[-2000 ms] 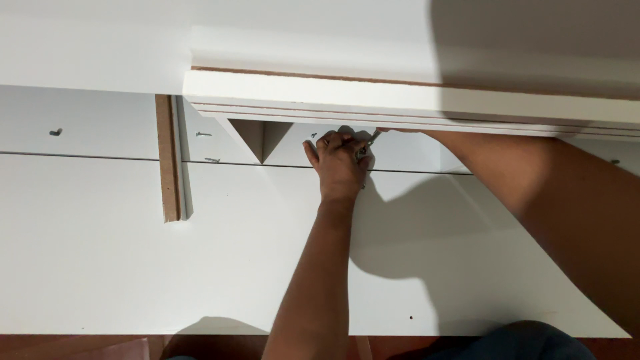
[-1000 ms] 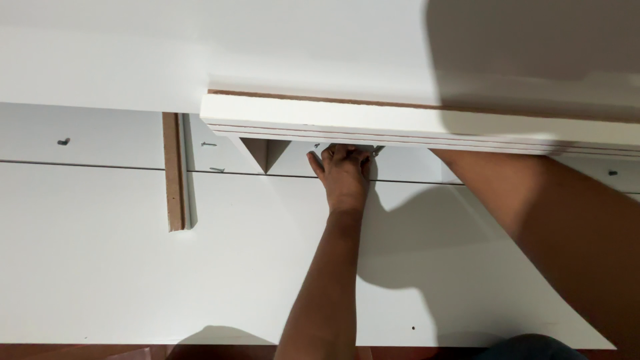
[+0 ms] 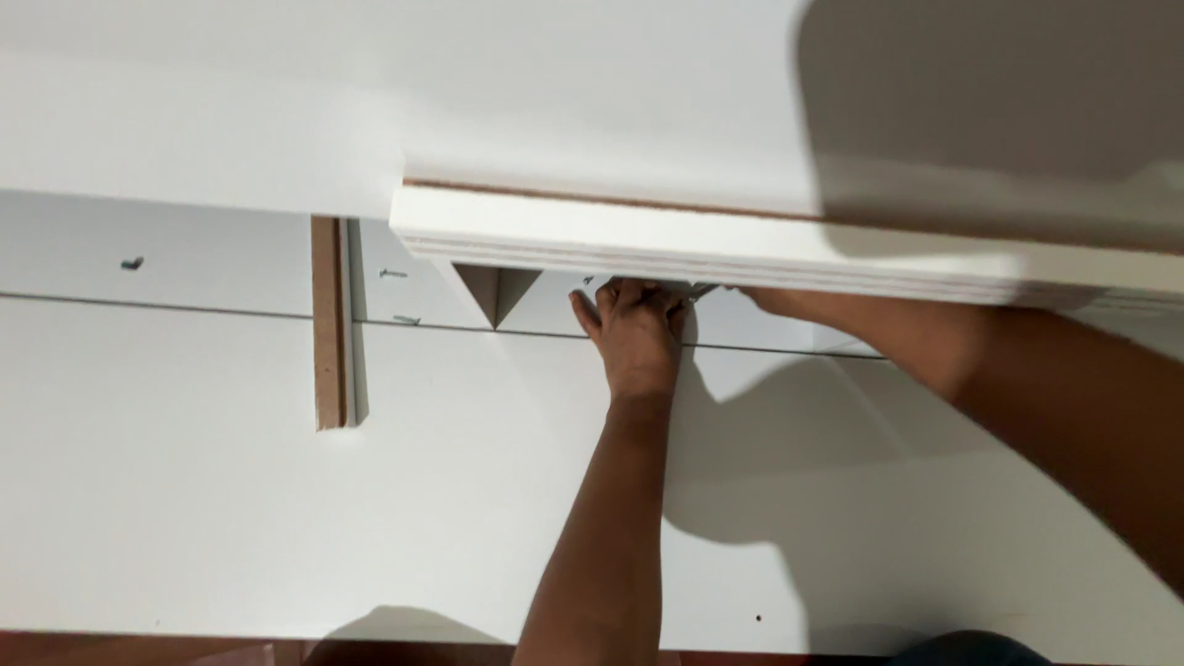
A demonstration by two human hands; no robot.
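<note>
My left hand (image 3: 638, 338) rests on the white panel (image 3: 462, 527) under the overhanging edge of a raised white board (image 3: 647, 217). Its fingers bend, and their tips are partly hidden by the board, so what they hold does not show. Beside them is a small metal piece (image 3: 705, 290), between my two hands. My right hand (image 3: 772, 301) reaches in from the right beneath the same board; most of its fingers are hidden. Just left of my left hand lies a small screw (image 3: 587, 279).
A narrow strip with a bare brown edge (image 3: 328, 324) stands out across the panel at left. Two screws, one upper (image 3: 393, 273) and one lower (image 3: 407, 320), lie beside it. Farther left is a small dark metal fitting (image 3: 132, 264). A triangular grey support (image 3: 497, 291) shows under the board.
My left hand stays under the board's edge, with its fingers in a slightly different pose. The metal piece beside it shows more plainly now than one second ago.
</note>
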